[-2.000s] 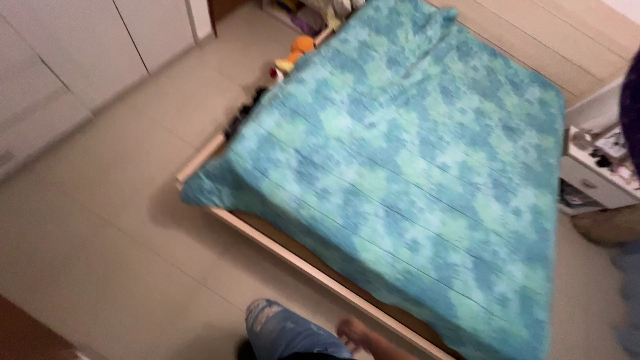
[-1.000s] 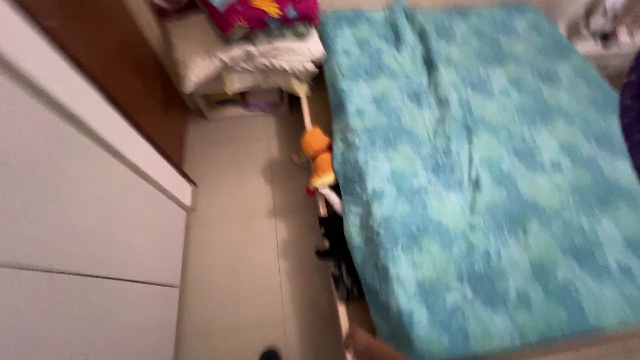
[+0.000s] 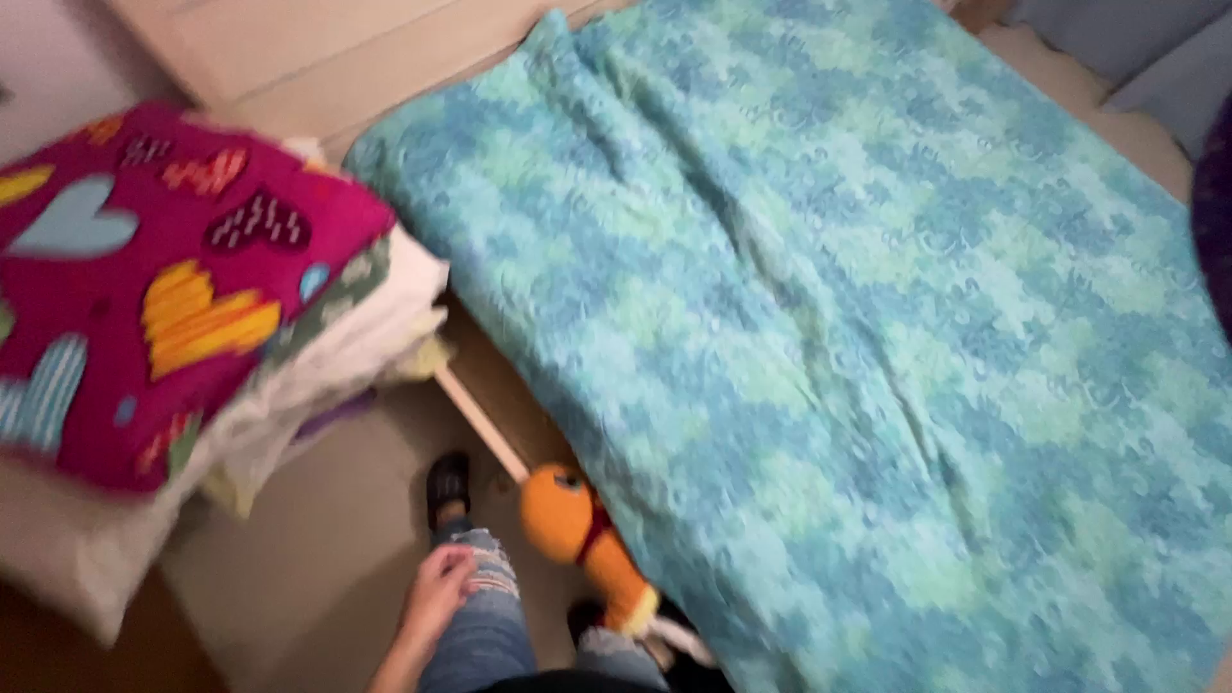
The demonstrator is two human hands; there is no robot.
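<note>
My left hand (image 3: pixel 445 577) hangs over my ripped jeans at the lower middle, its fingers loosely curled, and nothing shows in it. My right hand is out of view. On the right lies a mattress under a blue-green mottled sheet (image 3: pixel 866 318), with long wrinkles running from the headboard side. An orange plush toy (image 3: pixel 558 515) lies on the bed frame's side rail (image 3: pixel 481 423), against the mattress. To the left is a stack of bedding, with a magenta heart-patterned pillow or folded cover (image 3: pixel 192 260) on top of white bedding (image 3: pixel 385 308).
A wooden headboard (image 3: pixel 318 58) runs along the top. Tiled floor (image 3: pixel 289 558) lies between the bedding stack and the bed. My shoe (image 3: pixel 449 486) is near the rail. Blue-grey fabric (image 3: pixel 1116 48) hangs at the top right, and something dark purple cuts into the right edge.
The view has moved along the bed's side toward the headboard, so the bedding stack and plush toy appear nearer. My left hand now shows over my leg.
</note>
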